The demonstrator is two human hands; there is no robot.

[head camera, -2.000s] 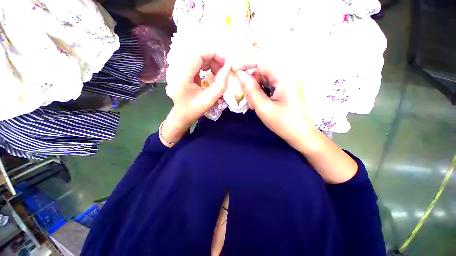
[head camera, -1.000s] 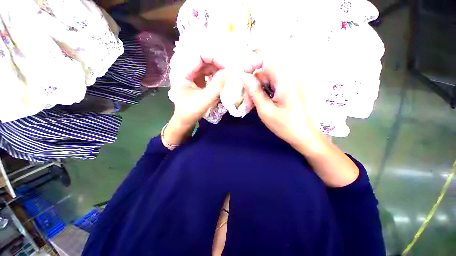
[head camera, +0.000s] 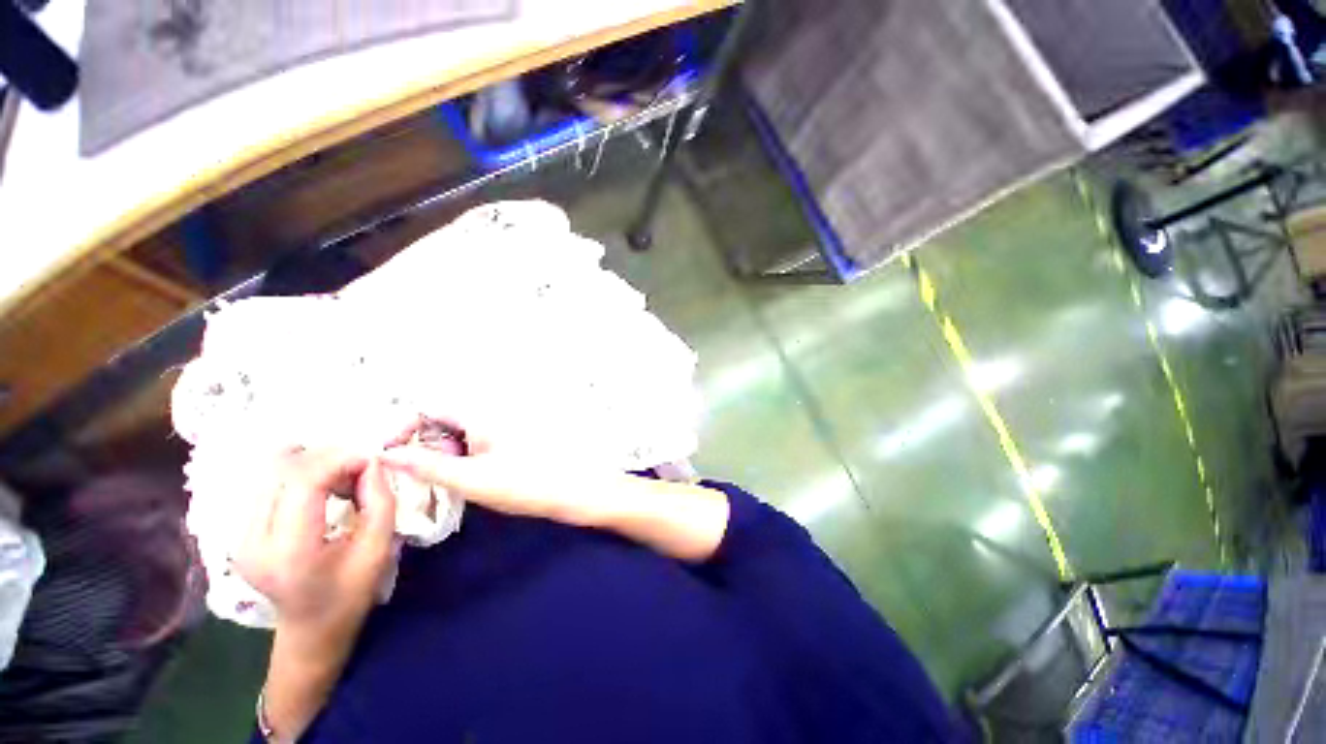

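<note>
The white floral garment [head camera: 538,364] with scalloped edges lies over my lap, very bright and washed out. My left hand [head camera: 323,526] pinches a gathered bit of it near the lap's middle. My right hand [head camera: 451,468] meets the left at the same spot, its fingers closed on the cloth. A small dark thing shows at the right palm, too blurred to name. No needle or thread can be made out.
The table edge [head camera: 364,109] crosses the upper left, with a grey mat [head camera: 262,44] and a black cylinder [head camera: 35,55] on it. A grey bin [head camera: 931,131] stands upper right. Blue crates [head camera: 1185,654] are lower right. Blurred dark cloth lies lower left.
The view has swung to the right, bringing in the table, grey bin and more floor. The garment and both hands now appear lower left, still together at the cloth.
</note>
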